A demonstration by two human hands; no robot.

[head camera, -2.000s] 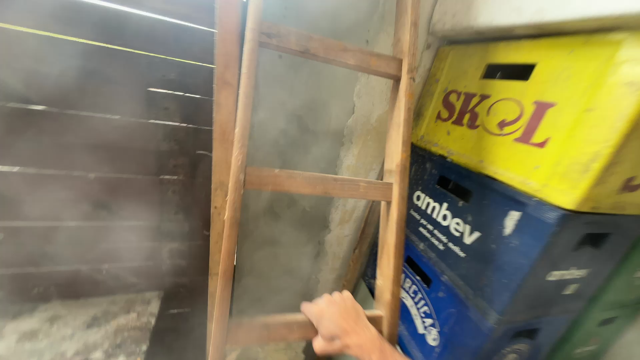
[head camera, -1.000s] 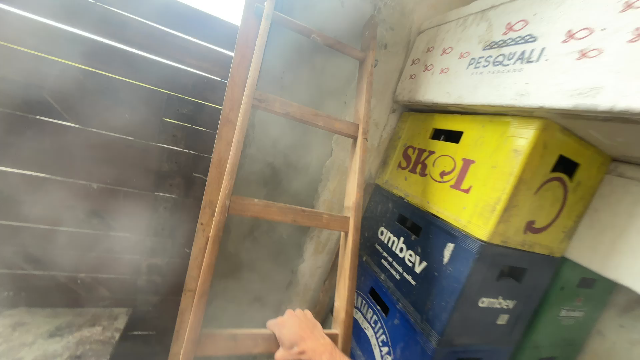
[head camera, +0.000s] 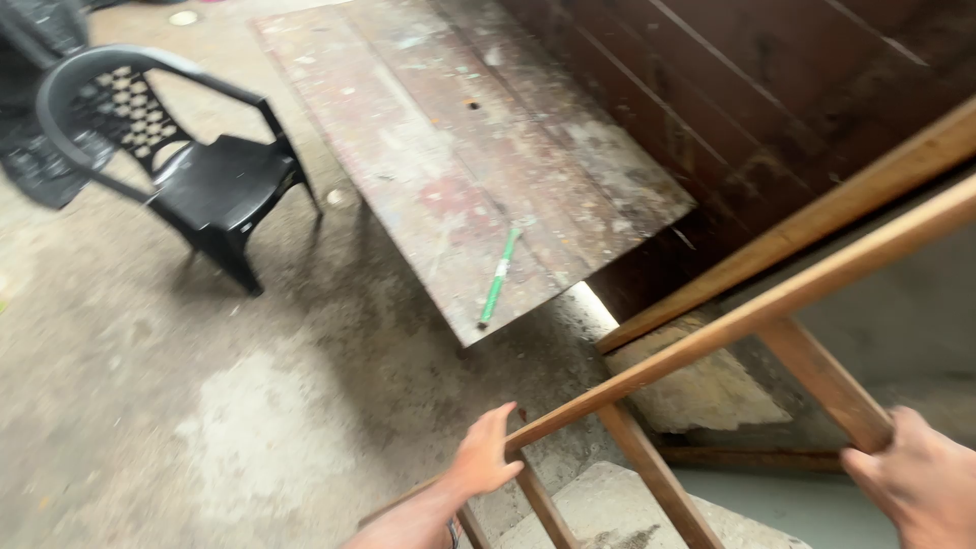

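Note:
A wooden ladder [head camera: 686, 351] slants across the lower right of the head view. My right hand [head camera: 915, 469] is closed around one of its rungs at the right edge. At the near side rail, my left hand [head camera: 488, 450] has its fingers and thumb spread, with the thumb by the rail; whether it touches the wood is unclear. Above, on the paint-stained wooden tabletop [head camera: 427, 152], lies a green stick-like tool [head camera: 499, 278] with a pale band, close to the table's near corner.
A black plastic armchair [head camera: 229, 175] stands left of the table on the stained concrete floor [head camera: 267, 427]. Dark plank boards [head camera: 732, 99] form a wall behind the table. A second wooden beam [head camera: 762, 252] runs beside the ladder. Black plastic sheeting [head camera: 46, 168] lies at the far left.
The view has swung strongly down and left, from the crates to the table and chair. My left hand has come into view. The ladder appears far more slanted.

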